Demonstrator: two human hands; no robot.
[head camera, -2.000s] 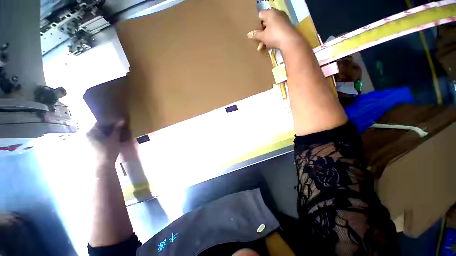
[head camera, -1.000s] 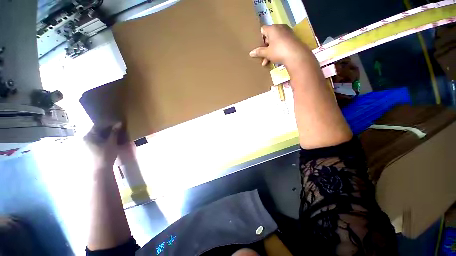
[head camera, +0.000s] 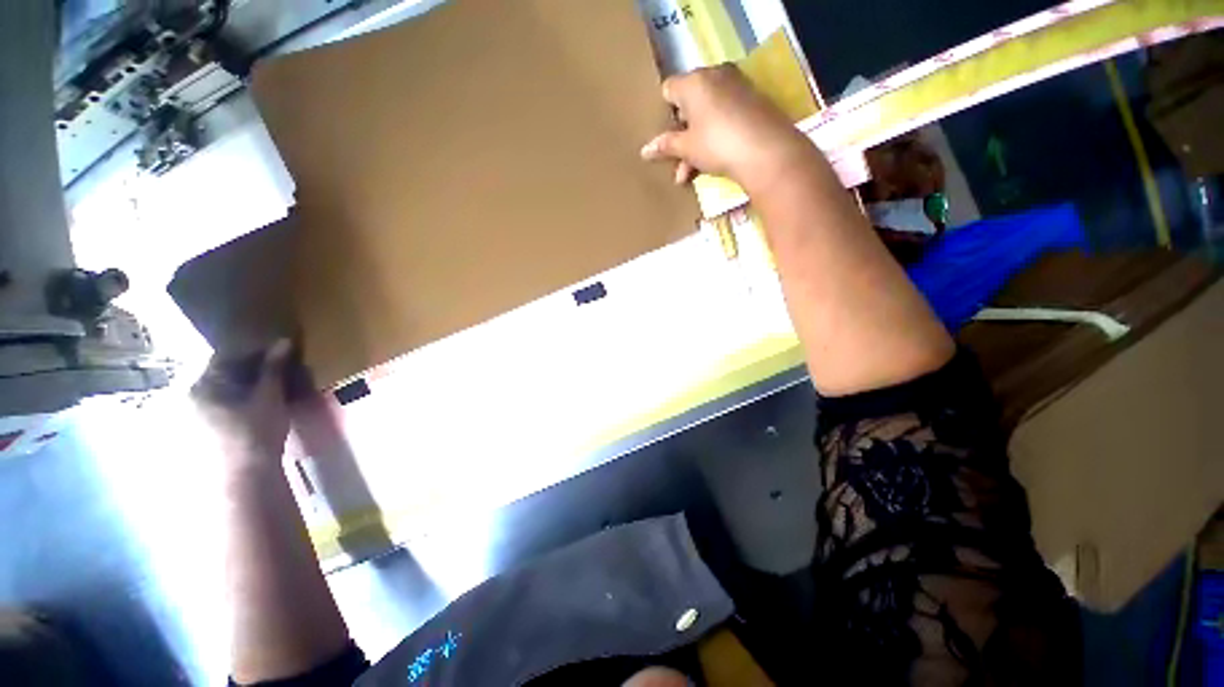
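Observation:
A large brown cut panel lies flat on the white sewing template, its narrower tab to the left. My left hand is at the near edge of the tab, fingers on the panel; glare and shadow hide the exact grip. My right hand is at the panel's right edge, thumb and fingertips touching the edge beside the yellow tape. Small black rectangles show along the panel's near edge.
The hinged template strip sticks out to the right. Sewing machine parts stand at upper left. A right-hand panel stack lies beside blue material. A grey apron shows at the bottom.
The panel, template and both hands appear shifted a little left in the view. My right hand has moved slightly down along the panel's right edge since the earliest frame. My left hand stays at the tab.

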